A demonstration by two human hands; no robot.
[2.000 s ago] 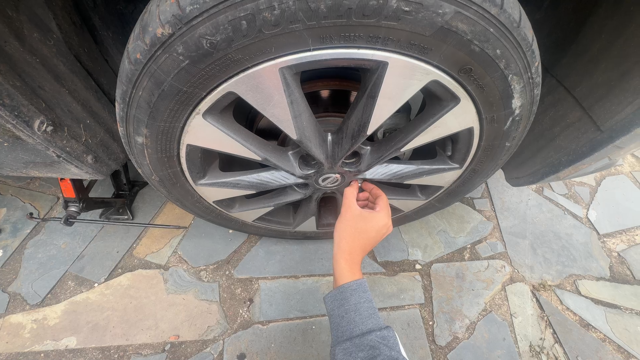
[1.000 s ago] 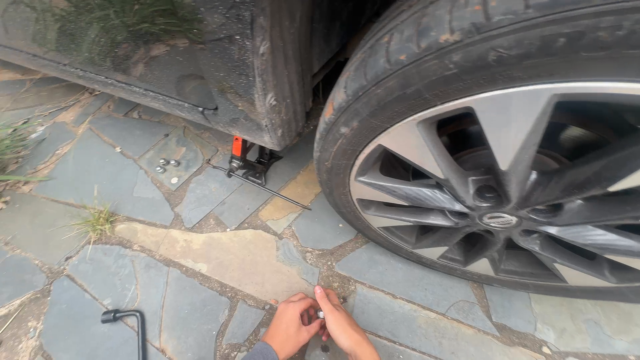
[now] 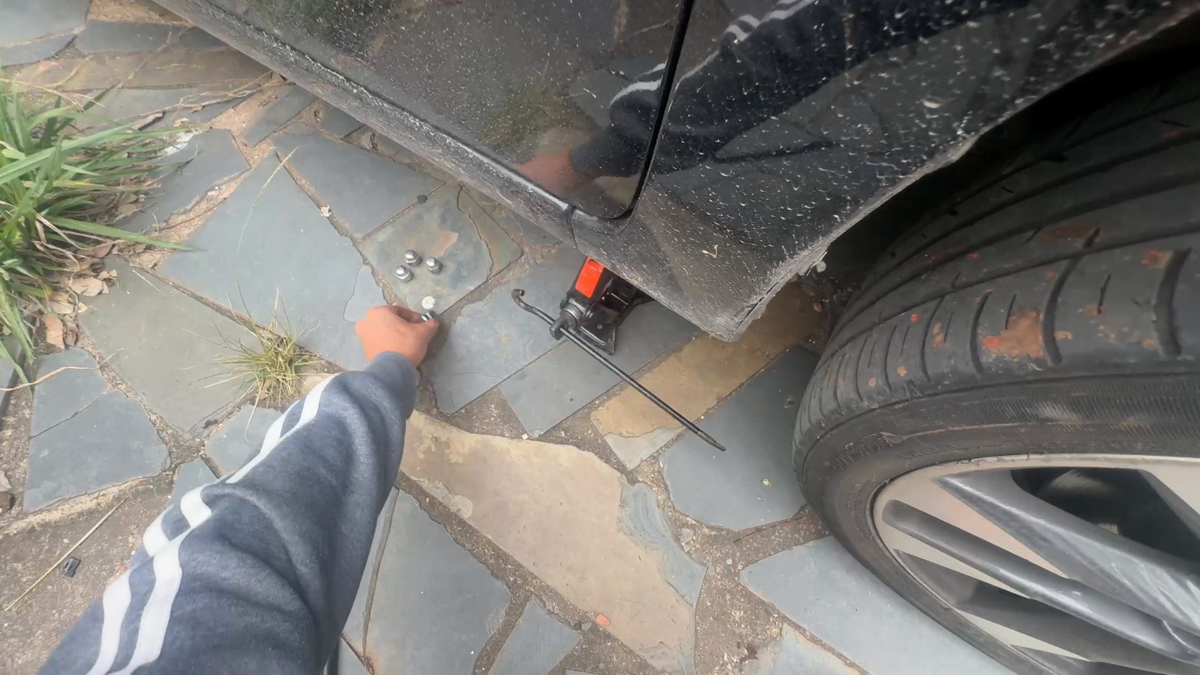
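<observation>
My left hand (image 3: 396,335), in a dark sleeve with white stripes, reaches in from the lower left. Its fingertips pinch a metal lug nut (image 3: 428,305) low over the flagstones; a second shiny piece seems to be partly hidden at the fingers. Just beyond, three lug nuts (image 3: 412,256) are grouped on a grey flat stone. My right hand is out of view. To the right of the left hand, a black and red jack (image 3: 591,300) stands beneath the car's sill, with a thin metal crank rod (image 3: 637,386) lying across its front.
The dirty black car body (image 3: 525,112) spans the top. A tyre (image 3: 975,337) with a silver and dark alloy wheel (image 3: 1059,553) takes up the right side. Long grass (image 3: 56,178) grows at the left, and a small tuft (image 3: 269,364) stands between the uneven paving stones.
The view has swung left from the wheel. One second ago both hands were together over the paving; now the left hand is out beside the grouped nuts and the right has left the view.
</observation>
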